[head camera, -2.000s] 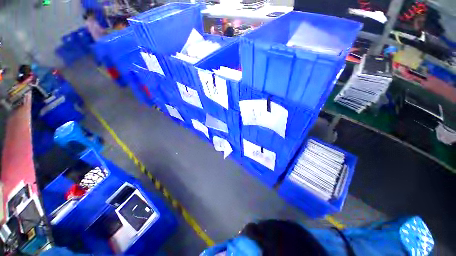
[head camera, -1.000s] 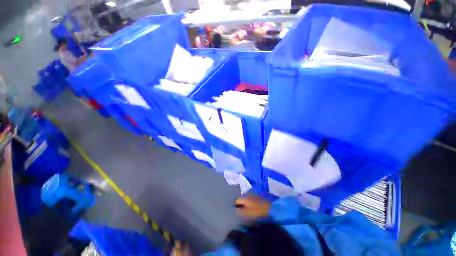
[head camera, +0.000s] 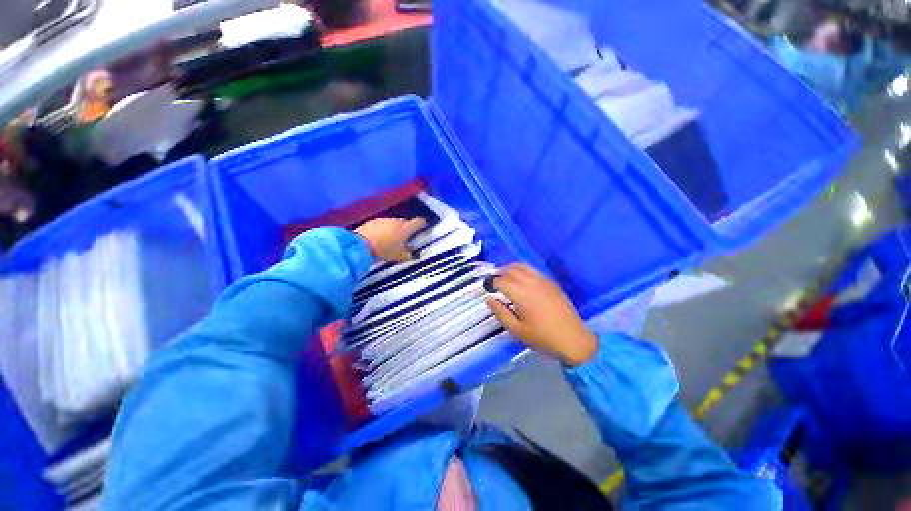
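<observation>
An upright row of thin dark panels interleaved with white sheets (head camera: 430, 319) fills part of an open blue crate (head camera: 310, 165) in front of me. Red pieces (head camera: 345, 374) line two sides of the row. My left hand (head camera: 395, 238) is at the far end, its fingers curled at the top edge of a dark panel. My right hand (head camera: 544, 314) reaches the row's right edge, fingers and thumb touching the sheet edges. Something small and black shows at its fingertips. Whether either hand grips a panel is hidden.
A taller blue crate (head camera: 599, 160) at the right holds white sheets and a dark panel. Another blue crate (head camera: 105, 205) at the left holds upright white sheets. Behind are a bench and blurred people. A floor with a yellow-black line (head camera: 734, 379) and more blue crates lie at the right.
The view has turned and moved in over the crate. Both hands are now at the panel row; one second ago a hand was low beside the crates.
</observation>
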